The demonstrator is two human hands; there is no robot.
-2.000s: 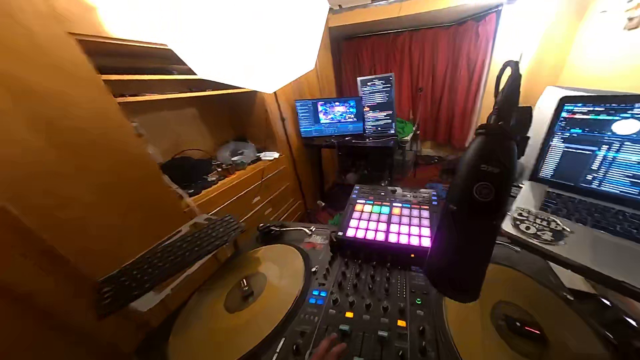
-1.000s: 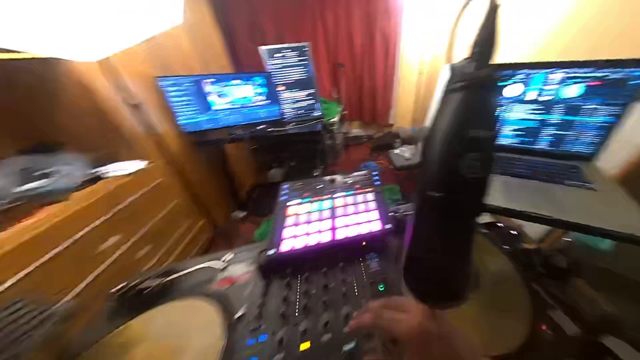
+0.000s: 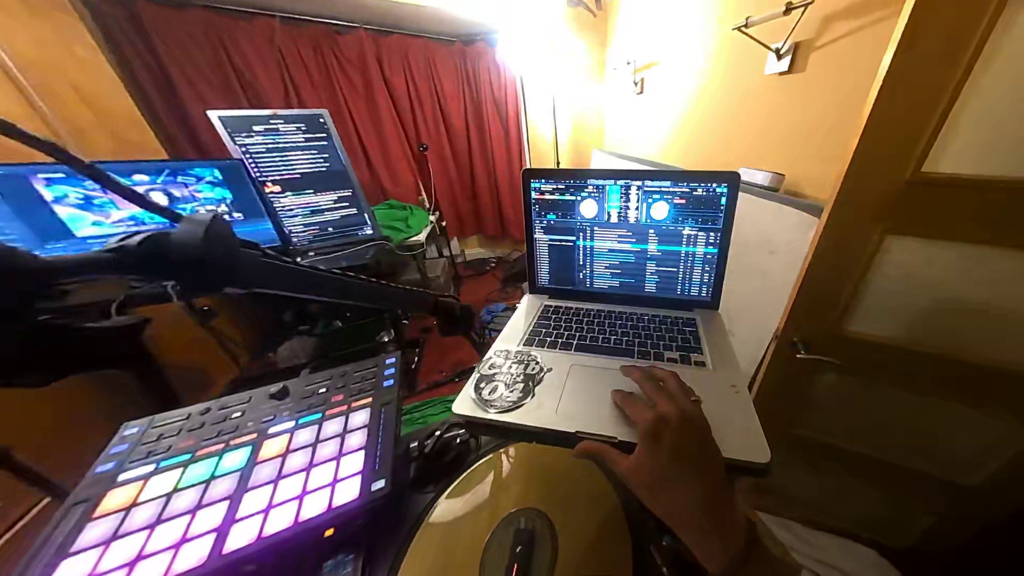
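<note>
My right hand (image 3: 668,432) lies with spread fingers on the trackpad (image 3: 588,396) of a silver laptop (image 3: 740,416), its thumb out over the front edge. A ring shows on one finger. DJ software with two decks and a track list fills the laptop screen (image 3: 628,240). Below the laptop's front edge is a turntable with a yellow record (image 3: 480,496). A pad controller (image 3: 248,456) with lit pink, white, orange and green pads stands to the left. My left hand is out of view.
A black microphone arm (image 3: 320,284) crosses the left side above the controller. Behind it stand a wide monitor (image 3: 144,200) and an upright screen (image 3: 300,176) showing text. Cables lie on the floor near a red curtain (image 3: 400,104). A door (image 3: 904,360) with a handle is at the right.
The view has swung right toward the laptop. A hand was over the mixer one second ago; my right hand now rests on the laptop's trackpad. The microphone body has left the view.
</note>
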